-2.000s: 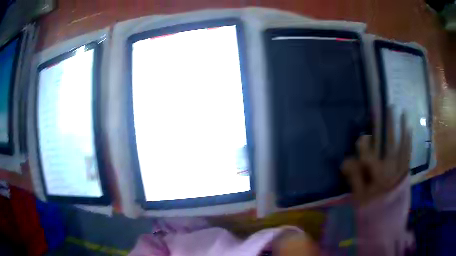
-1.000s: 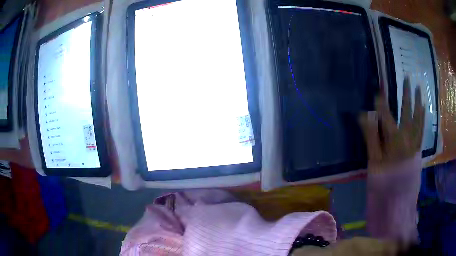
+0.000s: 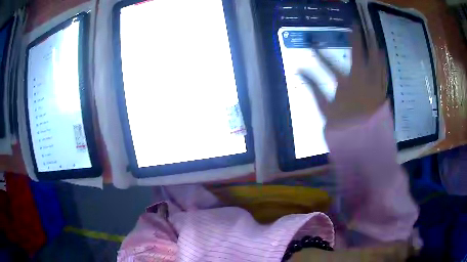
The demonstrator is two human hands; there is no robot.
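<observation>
A black-bordered tablet (image 3: 307, 117) lies right of centre. Its screen shows a dark upper panel and a white page. My right hand (image 3: 356, 84) is over its right part, blurred, with fingers spread and nothing held; I cannot tell whether it touches the glass. My left wrist wears a black beaded bracelet. My left hand (image 3: 363, 254) is cut off by the bottom edge under my right sleeve, so its fingers cannot be made out. A larger-looking tablet with a glaring white screen (image 3: 176, 87) lies left of centre, a small code near its lower right corner.
White list pages show on tablets at the left (image 3: 56, 107) and right (image 3: 409, 77). Another tablet is cut off at the far left. White sleeves (image 3: 107, 102) border them on the orange bench (image 3: 453, 77). Red (image 3: 20, 215) and blue (image 3: 47, 204) items are below left.
The tablet under my right hand has gone from a dark screen to a dark panel above a white page. My right hand has moved up and left over it. The view has shifted.
</observation>
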